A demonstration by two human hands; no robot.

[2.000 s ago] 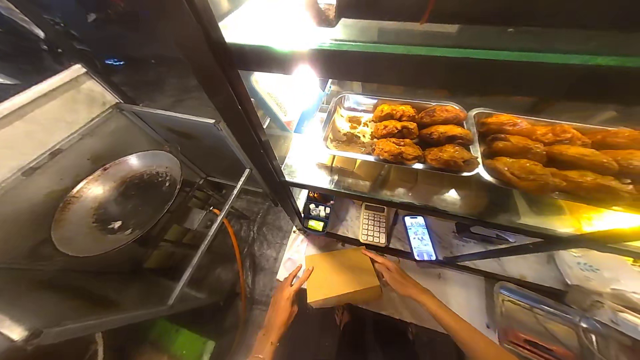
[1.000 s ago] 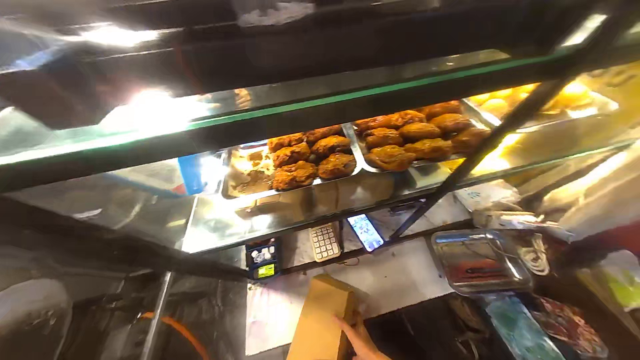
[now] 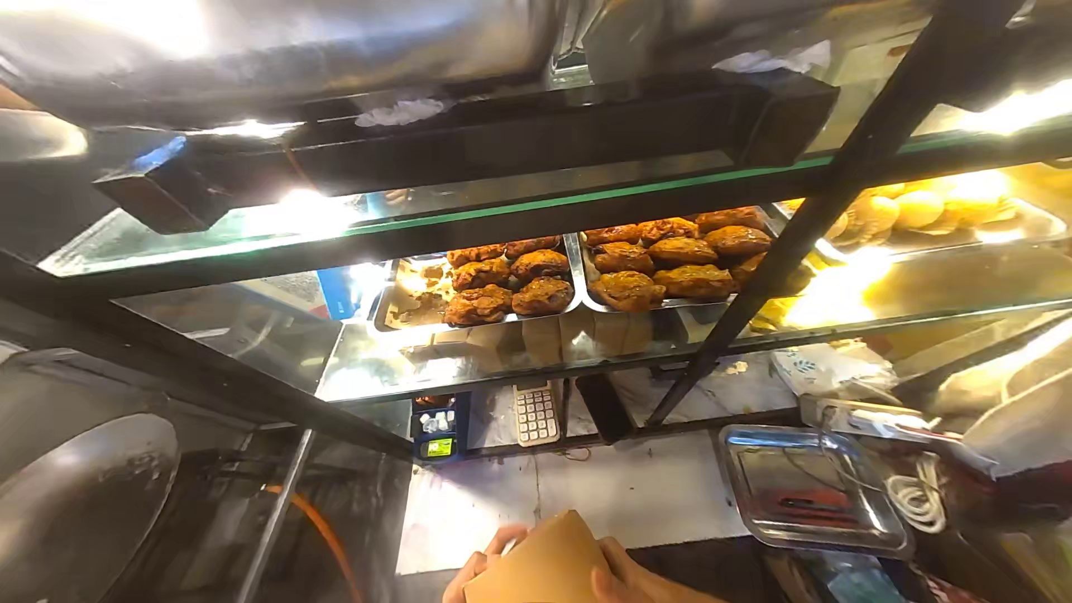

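A brown cardboard box (image 3: 540, 565) is at the bottom centre, partly cut off by the frame edge. Around its left side are the fingers of my left hand (image 3: 481, 565), with something small and white by the fingertips. My right hand (image 3: 624, 578) grips the box's right side, its thumb against the cardboard. Beyond the box lie a calculator (image 3: 536, 414), a dark-screened phone (image 3: 605, 408) and a small blue tray of small items (image 3: 435, 431). The undersides of both hands are hidden.
Metal trays of browned, glazed food (image 3: 477, 306) stand behind the glass shelf edge (image 3: 536, 368). Dark frame posts cross overhead and at right. A metal tray (image 3: 812, 490) and a coiled white cable (image 3: 917, 494) lie right. A wok (image 3: 92, 502) is at lower left.
The phone's screen was lit and is now dark. Both hands are on the box, whereas one second ago only one hand showed there. The view has swung toward the display case.
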